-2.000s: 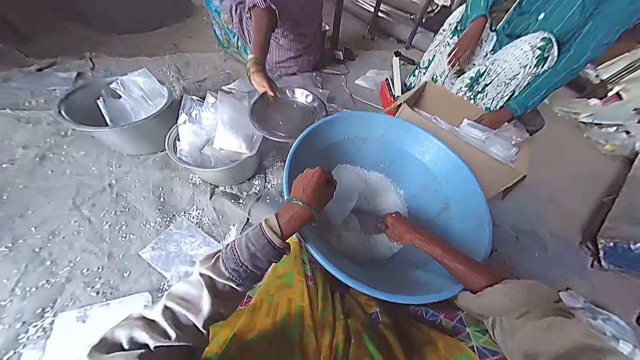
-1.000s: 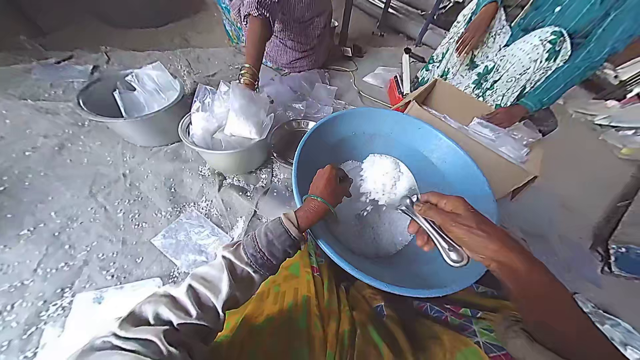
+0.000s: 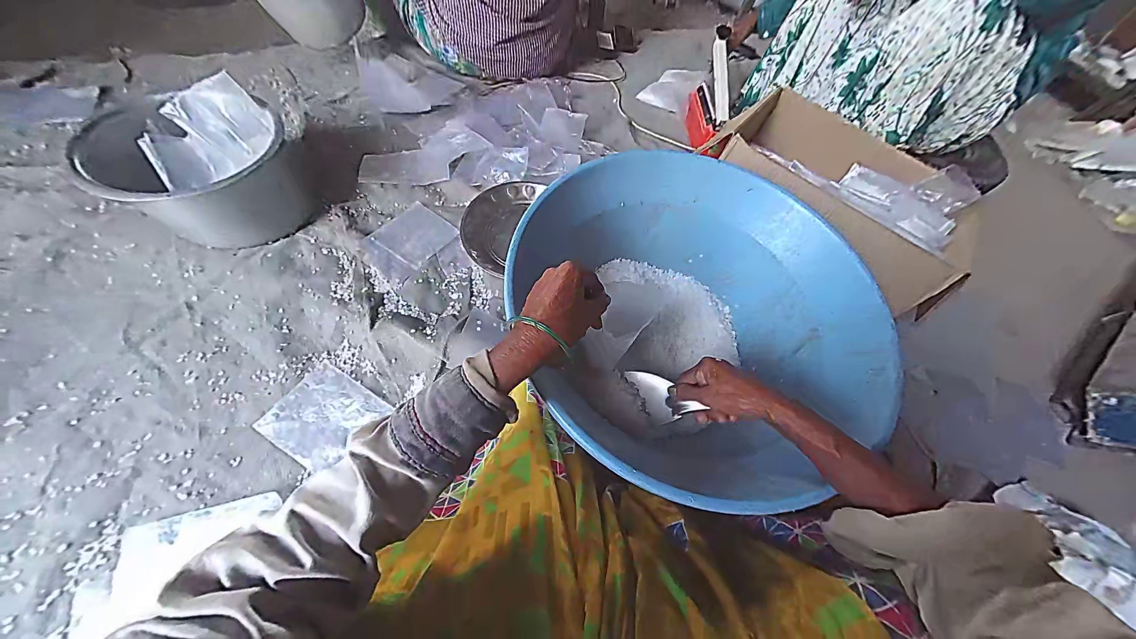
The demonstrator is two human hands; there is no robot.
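A large blue basin tilts over my lap, with a heap of small white granules in its lower part. My left hand, a green bangle at its wrist, is over the left inner side and pinches the edge of a clear plastic bag that hangs into the basin. My right hand grips the handle of a metal scoop, whose bowl lies in the granules just below the bag. How much the bag holds cannot be told.
A steel plate touches the basin's left side. Plastic bags lie on the floor behind it. A grey tub with bags stands left, a cardboard box of bags right. Two people sit beyond. Granules and flat bags are scattered at left.
The heaped scoop in my right hand has gone down into the granules. The light tub of filled bags beside the plate is gone from its place. The other person's hand has left that spot.
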